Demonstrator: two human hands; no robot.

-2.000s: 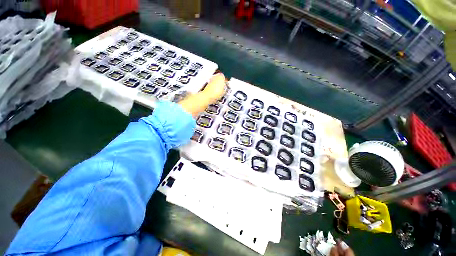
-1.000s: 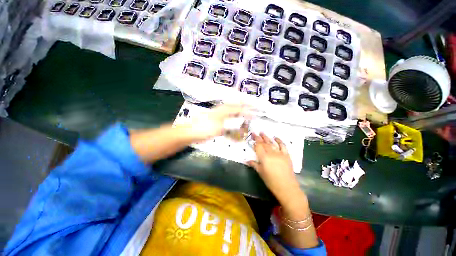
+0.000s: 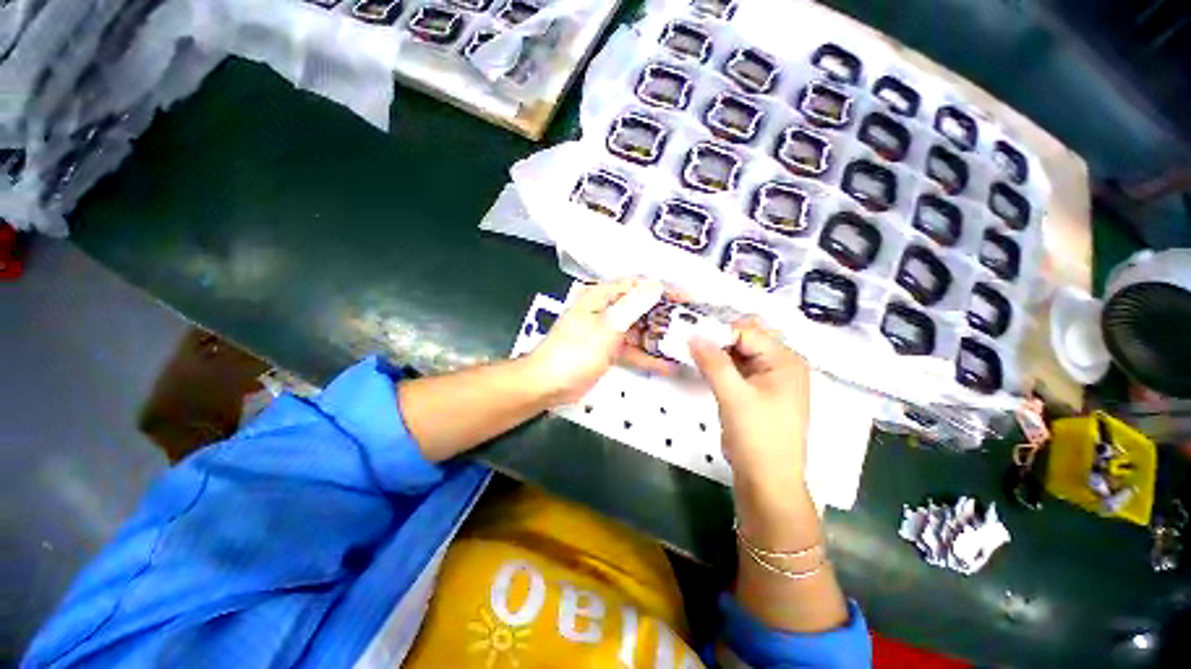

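Observation:
My left hand (image 3: 588,342) holds a small dark housing (image 3: 657,327) between its fingers, above the white backing sheet (image 3: 836,451). My right hand (image 3: 758,392) pinches a small white tab (image 3: 686,335) against the housing's right side. The fingers and the tab hide most of the housing. The sheet lies flat under both hands and shows rows of small black marks. The blister tray (image 3: 901,235) just beyond holds rows of similar housings, paler-rimmed ones at left and plain black ones at right.
A second tray (image 3: 536,118) is at the upper left, beside translucent stacked trays (image 3: 79,118). A crumpled liner scrap pile (image 3: 956,533), a yellow bin (image 3: 1101,467) and a white fan (image 3: 1149,320) are at right. The bench top (image 3: 327,222) is dark green.
My left hand has come back from between the trays to the sheet. My right hand has moved from the scrap pile to meet it, and a white tab now shows at its fingertips. The view has shifted.

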